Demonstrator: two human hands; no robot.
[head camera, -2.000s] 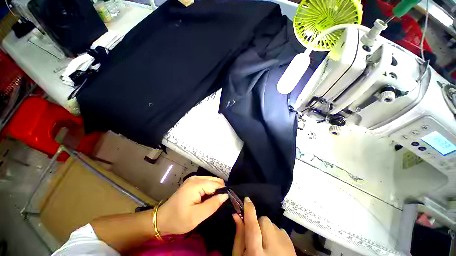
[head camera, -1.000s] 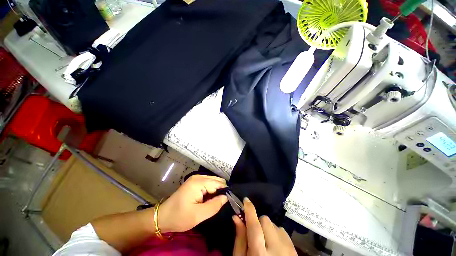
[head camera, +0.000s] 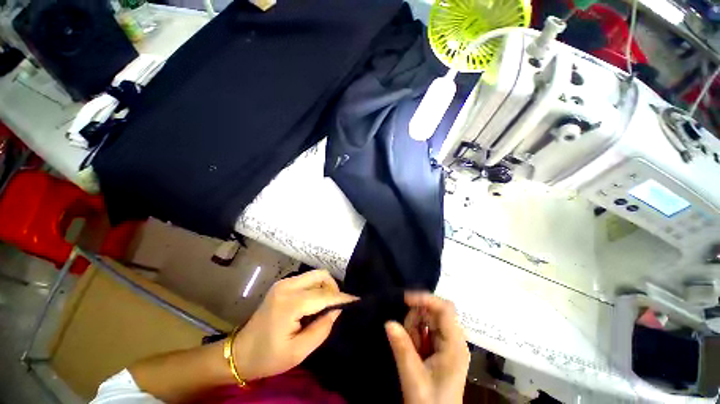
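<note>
The black garment piece (head camera: 229, 118) lies across the table and past the machine, and its near end hangs over the front edge into the lap. My left hand (head camera: 288, 327), with a gold bangle at the wrist, pinches the cloth edge between thumb and fingers. My right hand (head camera: 430, 347) is at the cloth to the right, fingers curled and slightly blurred. A small dark reddish thing shows inside its fingers, too hidden to name surely. Whether the right fingertips grip the cloth is unclear.
The white sewing machine (head camera: 584, 126) with a lit screen stands at the right. Its lamp (head camera: 433, 109) and a yellow-green fan (head camera: 478, 31) are beside it. A black box (head camera: 75, 43) is at the back left. A red stool (head camera: 39, 213) and a tan board (head camera: 130, 319) are at the left.
My right hand has opened out and moved right and up from my left fingers. The snips' blades no longer show at the cloth edge. The view has shifted, moving the scene left.
</note>
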